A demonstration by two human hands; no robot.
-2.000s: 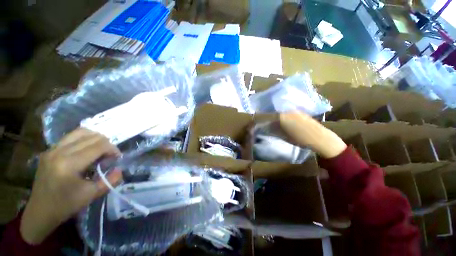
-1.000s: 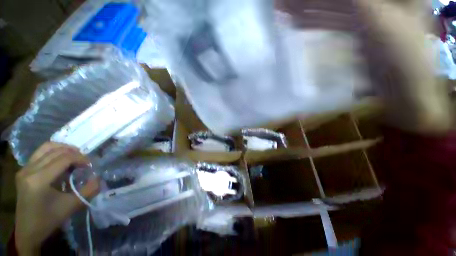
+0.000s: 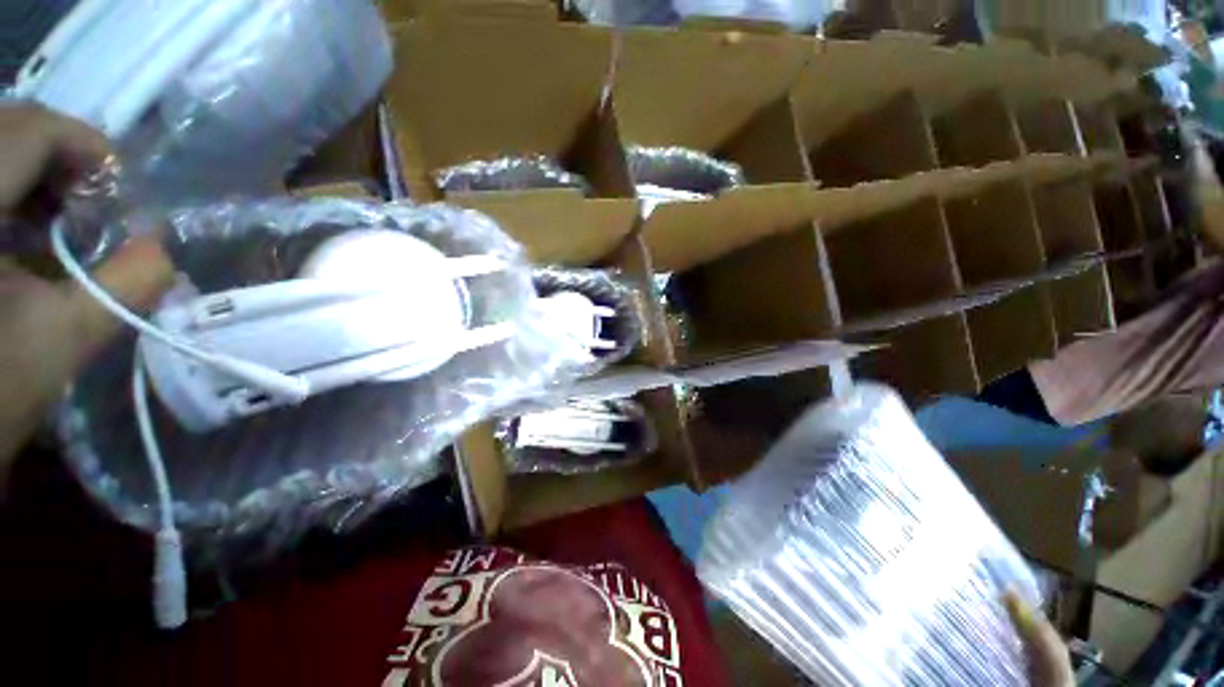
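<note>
My left hand (image 3: 61, 255), cut off by the left edge, grips two wrapped security cameras. The lower wrapped camera (image 3: 316, 329) lies over the cartons, with its white cable and connector hanging down. The upper wrapped camera (image 3: 201, 87) is cut off by the top edge. My right hand (image 3: 1040, 644), mostly out of the picture at the lower right, holds a puffy ribbed air column bag (image 3: 879, 550); its contents cannot be told. More wrapped cameras stand in cartons, one in the middle (image 3: 577, 322) and one in front (image 3: 577, 430).
Rows of open cartons (image 3: 732, 289) run to the far right. Another person's sleeve (image 3: 1128, 356) reaches in at the right edge. My red printed shirt (image 3: 550, 631) is at the bottom, close to the near cartons. Loose cardboard (image 3: 1141, 537) lies at the lower right.
My right hand has moved from over the cartons to the lower right and holds a ribbed bag. The view has tilted down; the left hand still holds both wrapped cameras.
</note>
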